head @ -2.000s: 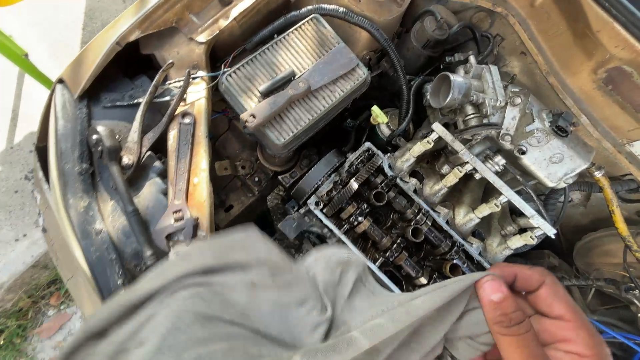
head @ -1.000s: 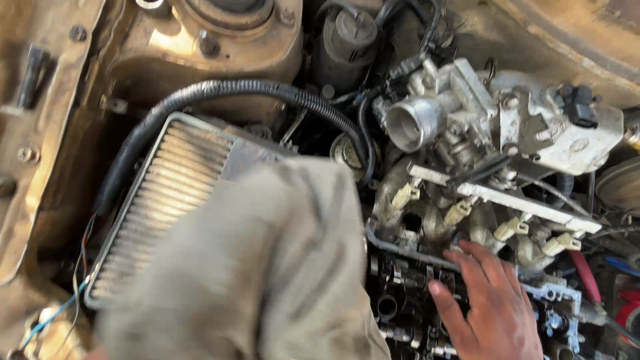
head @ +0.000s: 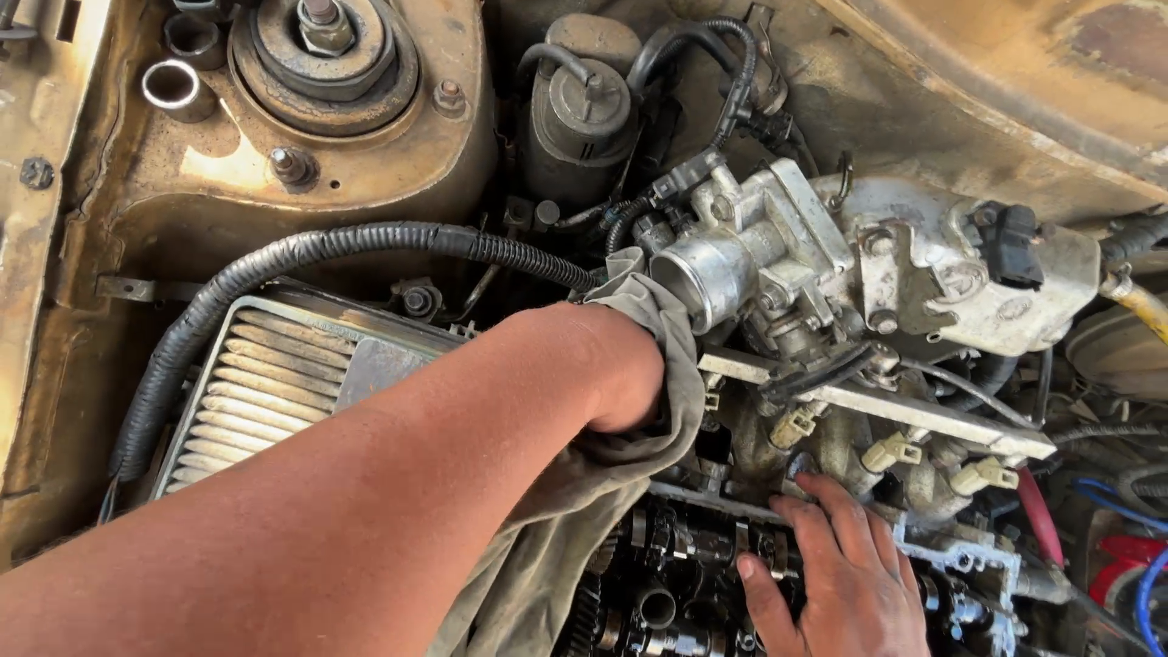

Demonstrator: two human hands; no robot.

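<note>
My left hand [head: 625, 365] reaches in from the lower left, bent down beside the throttle body [head: 707, 278]. A grey cloth [head: 671, 401] is bunched around it and hides its fingers; the rest of the cloth hangs over the near-left end of the open cylinder head. My right hand [head: 839, 566] rests on the cylinder head's edge with its fingers spread, holding nothing. Its fingertips are close to the intake runners, below the fuel rail [head: 931, 420]. Oily camshaft parts [head: 675, 538] show between the cloth and this hand.
An air filter [head: 265, 383] with a metal piece on it lies under my left forearm. A corrugated hose [head: 338, 242] arches over it. Loose sockets [head: 178, 89] stand near the strut mount [head: 324, 55]. A black canister [head: 584, 119] stands behind the throttle body.
My left hand has moved with the cloth from over the air filter to beside the throttle body. My right hand, earlier pinching the cloth's edge, has let go and lies on the engine.
</note>
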